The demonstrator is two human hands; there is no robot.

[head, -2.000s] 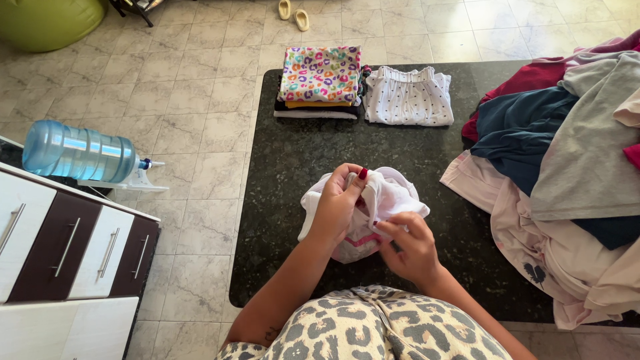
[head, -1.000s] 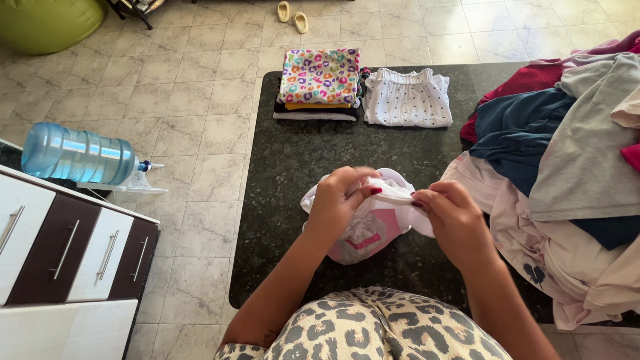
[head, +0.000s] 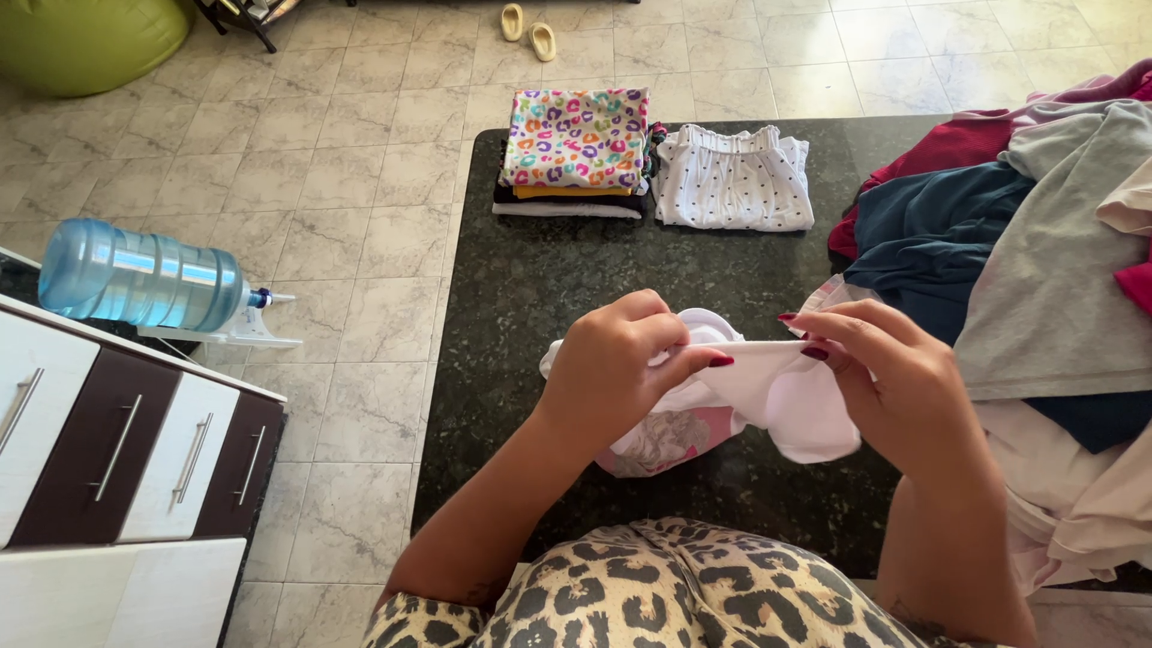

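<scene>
My left hand (head: pixel 621 369) and my right hand (head: pixel 886 382) pinch the edge of a white garment (head: pixel 747 382), which is stretched between them over the dark granite countertop (head: pixel 531 288). Part of the garment hangs below the held edge, and a pink and grey printed portion (head: pixel 670 441) rests lower down by my left wrist. Beyond my hands lie a folded stack topped by a colorful leopard-print cloth (head: pixel 576 139) and, to its right, folded white dotted shorts or trousers (head: pixel 733 180) with a gathered waistband.
A heap of loose clothes, with a grey garment (head: pixel 1062 261) and a dark blue one (head: pixel 936 234), covers the countertop's right side. At left, a blue water jug (head: pixel 139 274) lies on a stand beside a drawer cabinet (head: pixel 117 450). Yellow shoes (head: pixel 542 41) are on the floor.
My right hand has moved right, away from my left hand. The garment's edge, bunched between my hands earlier, is now drawn out straight.
</scene>
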